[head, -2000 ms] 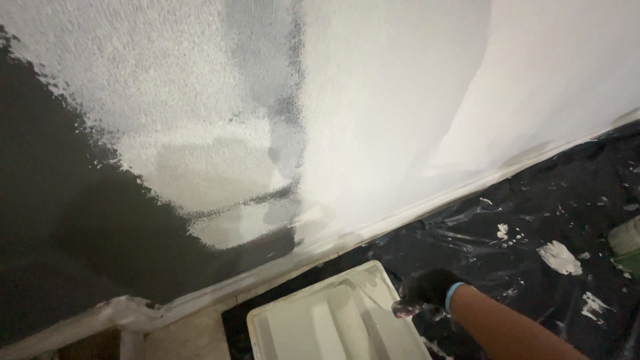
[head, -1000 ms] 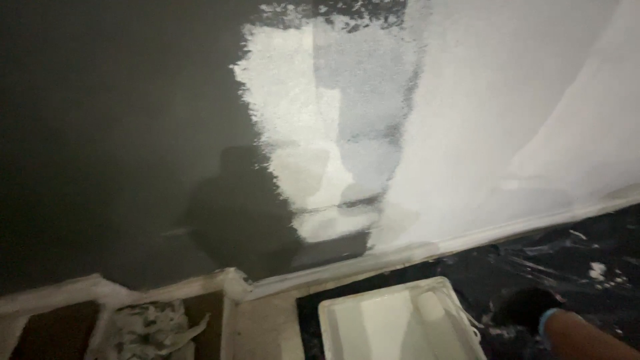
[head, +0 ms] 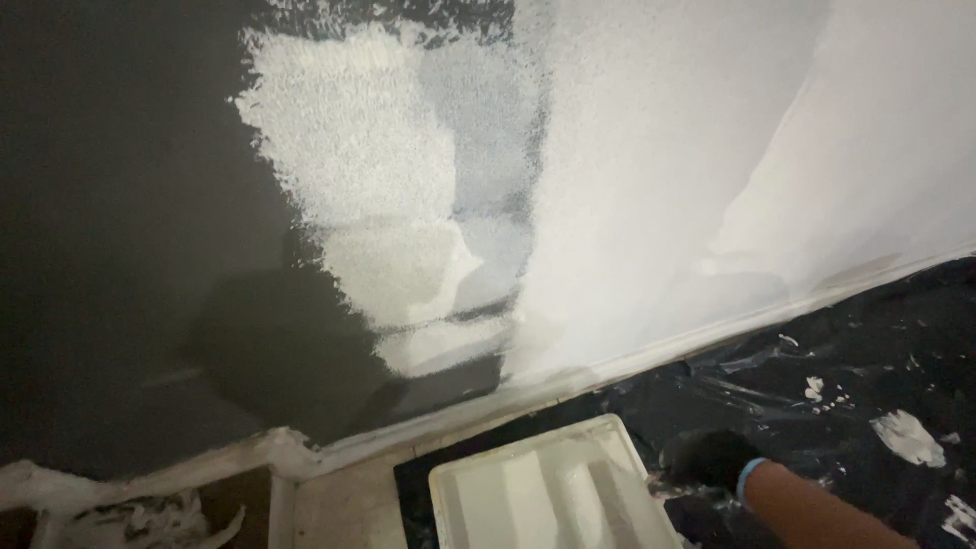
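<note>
My right hand [head: 705, 461], in a black glove with a light blue cuff, is beside the right edge of a paint tray [head: 499, 503]. It appears closed around a paint roller's handle, though blur and the dark glove hide the fingers. The pale roller [head: 587, 496] lies over the tray, which holds off-white paint. Behind the tray rises a wall, dark grey at the left, with a rolled patch of whitish paint [head: 358, 145] and a pale painted area [head: 648, 175] to its right. My left hand is out of view.
A white baseboard [head: 610, 371] runs along the wall's foot. Black plastic sheeting [head: 823, 435] with white paint splotches covers the floor at right. At lower left are a white-edged frame [head: 282, 503] and crumpled, paint-marked material [head: 145, 522]; pale flooring [head: 347, 503] shows beside them.
The view has swung left since the oldest frame, showing more dark wall and the crumpled material. My right hand stays at the tray's right side.
</note>
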